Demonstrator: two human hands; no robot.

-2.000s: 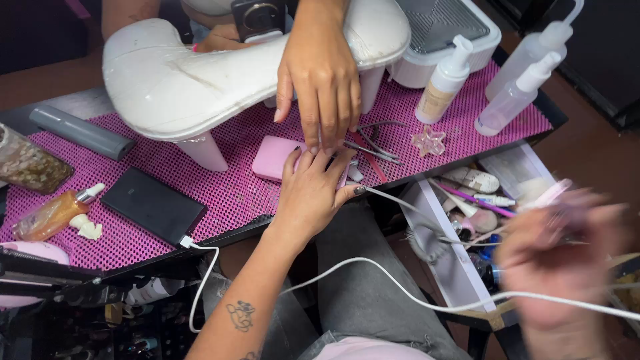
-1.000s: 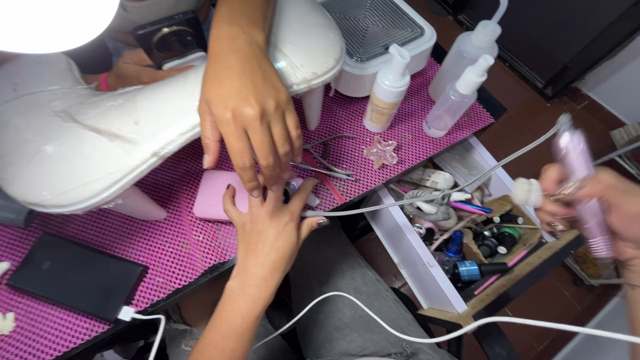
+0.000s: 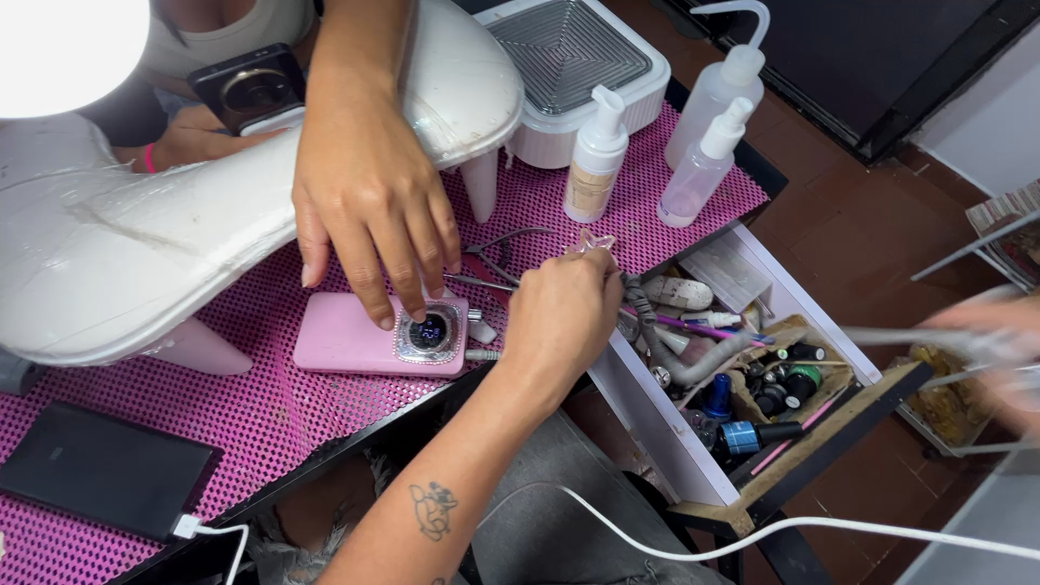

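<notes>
My left hand [image 3: 569,313], with a tattooed forearm, is closed over the grey cord [image 3: 642,313] beside the pink nail drill control box [image 3: 349,333]; its fingertips are hidden. The box has a lit round display, and the cord's plug is in its side. My right hand [image 3: 1003,357] is a blur at the right edge, near a blurred stretch of cord, and what it holds cannot be made out. Another person's hand [image 3: 374,195] rests from the white armrest [image 3: 195,219] with fingertips on the box. A star-shaped clear piece [image 3: 591,241] lies beyond my left fingers.
Nippers [image 3: 491,260] lie behind the box. A foam pump bottle [image 3: 597,158], more bottles and a white dust collector [image 3: 581,61] stand further back. The open drawer [image 3: 662,422] holds polish bottles and tools. A power bank [image 3: 106,467] with a white cable lies left.
My left hand has left the other person's fingertips, moved right and closed on the cord. My right hand, which held a pink handpiece one second ago, has moved to the right edge.
</notes>
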